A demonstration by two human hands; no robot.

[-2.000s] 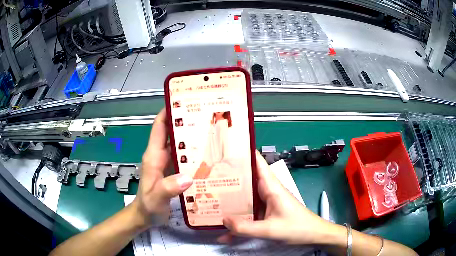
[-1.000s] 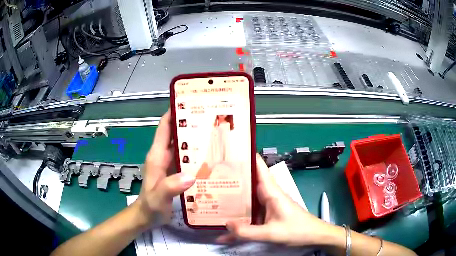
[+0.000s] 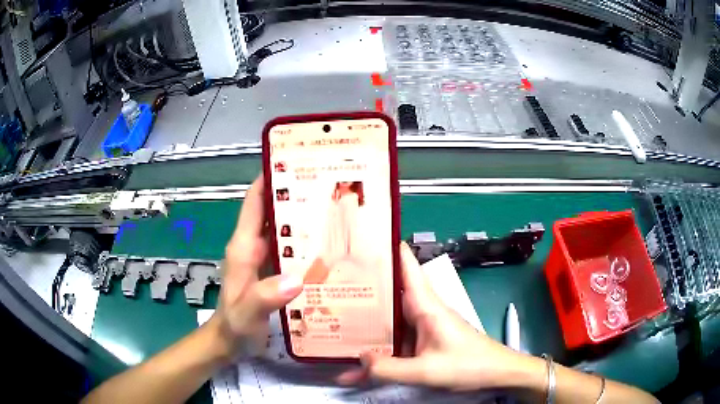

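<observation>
A smartphone (image 3: 335,237) in a dark red case is held upright over the papers, its pinkish screen showing a chat page. My left hand (image 3: 256,288) grips its left edge, with the thumb over the lower left of the screen. My right hand (image 3: 442,343) holds its lower right edge and corner, with the thumb at the bottom of the screen. White printed sheets (image 3: 256,383) lie under the phone and hands, partly hidden. A white pen (image 3: 513,326) lies on the green bench to the right of the sheets.
A red bin (image 3: 564,292) with clear round parts stands at the right, beside a ribbed clear tray (image 3: 699,237). A grey toothed strip (image 3: 162,276) lies left, a dark strip (image 3: 493,246) behind. Beyond the metal rail are a round-pocket tray (image 3: 450,47) and a blue holder (image 3: 129,130).
The phone has shifted slightly in the view, down and then a little left, with both hands still on it. The screen page looks the same.
</observation>
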